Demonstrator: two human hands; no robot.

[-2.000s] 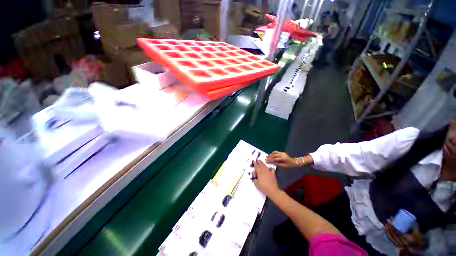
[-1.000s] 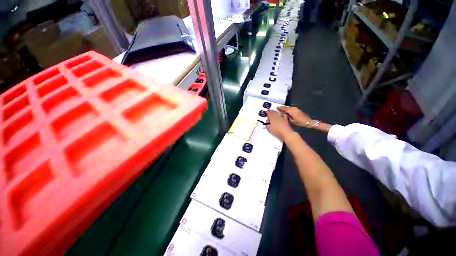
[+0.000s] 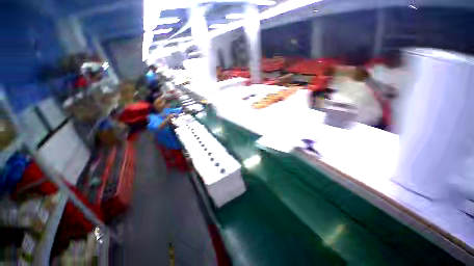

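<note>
Neither of my hands is in view. A long row of white watch boxes (image 3: pixel 210 159) stands on the green conveyor belt (image 3: pixel 280 208), running away from me up the centre left. Small dark watch pictures line the tops, and the near end of the row shows a plain white side. The picture is blurred, so finer print cannot be read.
A white bench (image 3: pixel 353 156) runs along the belt's right side, with orange-red trays (image 3: pixel 275 96) on it. A tall white object (image 3: pixel 434 122) stands at the right. Left are a grey aisle floor (image 3: pixel 166 218), red crates (image 3: pixel 115 179) and a person in blue (image 3: pixel 165 130) beside the belt.
The view has swung round to another stretch of the belt. My hand, the white-sleeved coworker and the near boxes with the yellow sheet have left the picture.
</note>
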